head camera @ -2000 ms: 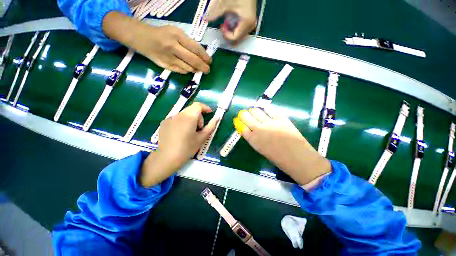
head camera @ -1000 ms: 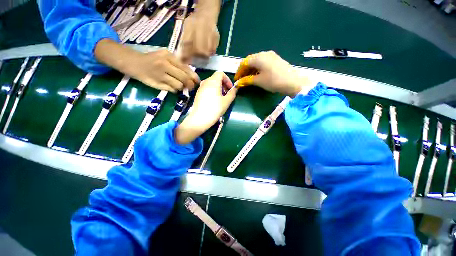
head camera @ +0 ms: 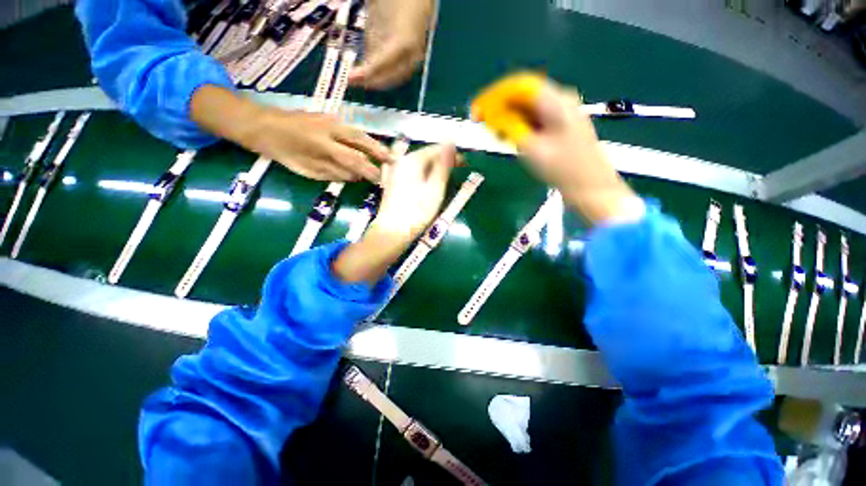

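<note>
My left hand (head camera: 410,197) is over the green belt, beside a pale-strapped smartwatch (head camera: 434,233) that lies slanted on the belt. Its thumb and fingertips are close together; whether they hold anything cannot be told. My right hand (head camera: 543,119) is raised over the far rail, blurred, with orange finger cots on its curled fingers. Nothing can be made out in it. Another smartwatch (head camera: 520,242) lies face up on the belt below my right hand.
Another person's hand (head camera: 328,144) reaches over the belt at left, by a watch pile (head camera: 275,43). More watches lie along the belt (head camera: 617,285) between pale rails. A watch (head camera: 421,435) and a crumpled white wipe (head camera: 511,421) lie on the near bench. A watch (head camera: 622,108) lies on the far bench.
Both my hands have risen from the near part of the belt. My right hand has since moved away from my left, up and right. A watch near my left hand now lies more visibly on the belt.
</note>
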